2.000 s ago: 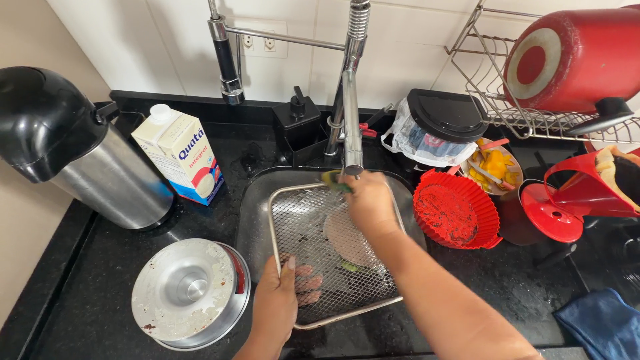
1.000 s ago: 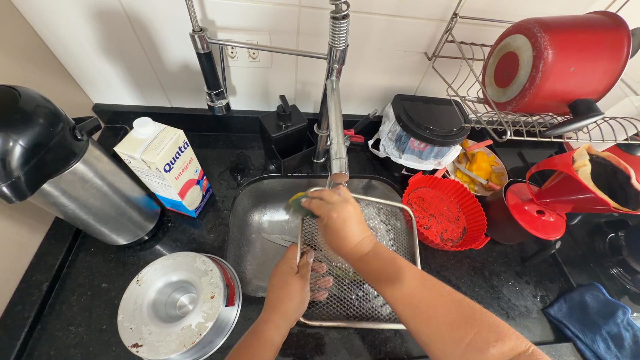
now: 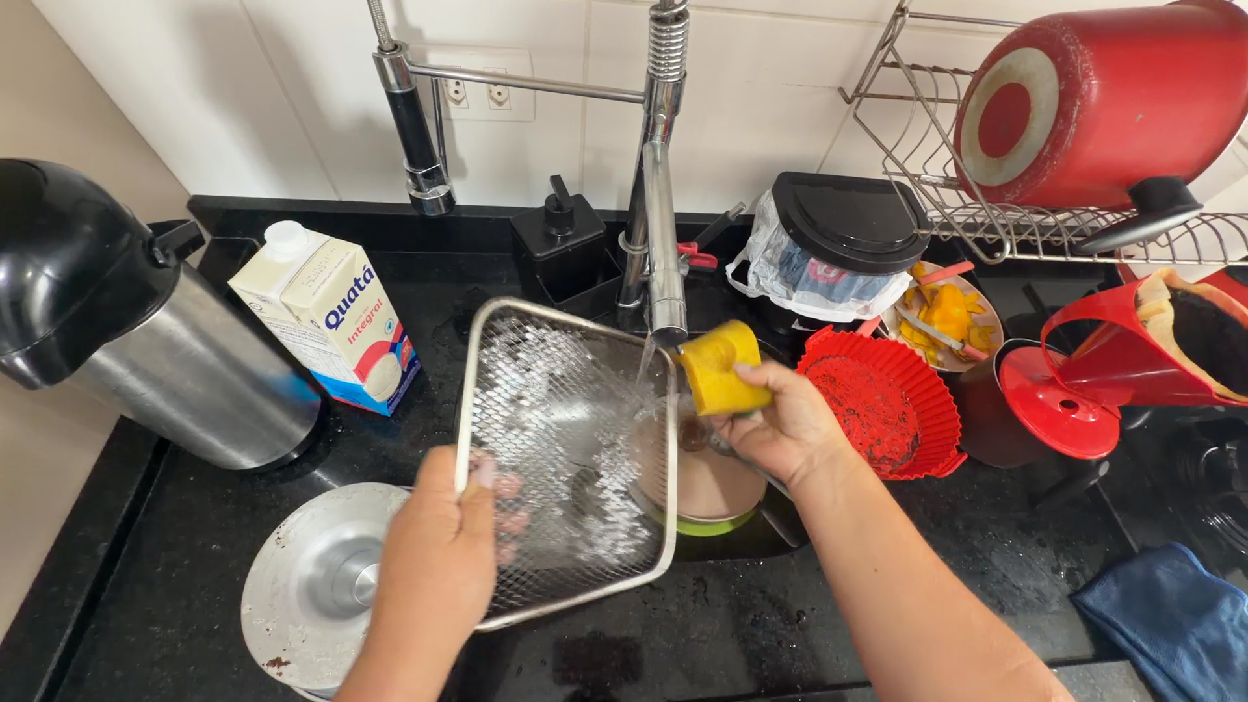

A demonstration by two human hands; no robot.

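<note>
My left hand [image 3: 453, 546] grips the left rim of a wire mesh basket [image 3: 575, 448], its fingertips showing through the mesh. The basket is tilted over the sink, and water from the chrome faucet [image 3: 665, 253] runs onto its right part. In my right hand [image 3: 780, 424] is a yellow sponge [image 3: 723, 369], just right of the faucet's spout and clear of the mesh. Below and partly behind the basket, a round dish with a green edge [image 3: 717, 527] lies in the sink. The basket hides much of the sink.
A steel thermos [image 3: 205, 370], a milk carton [image 3: 331, 317] and an aluminium ring pan [image 3: 312, 585] stand left. Rightward are a red silicone mold [image 3: 877, 405], a bowl of peels [image 3: 951, 317], a red coffee filter holder [image 3: 1111, 351], a blue cloth [image 3: 1175, 619] and a dish rack [image 3: 936, 146] holding a red pot.
My right hand with the sponge has moved off the mesh to the right of the faucet. The basket has been lifted and tilted, and the round dish now shows beside it.
</note>
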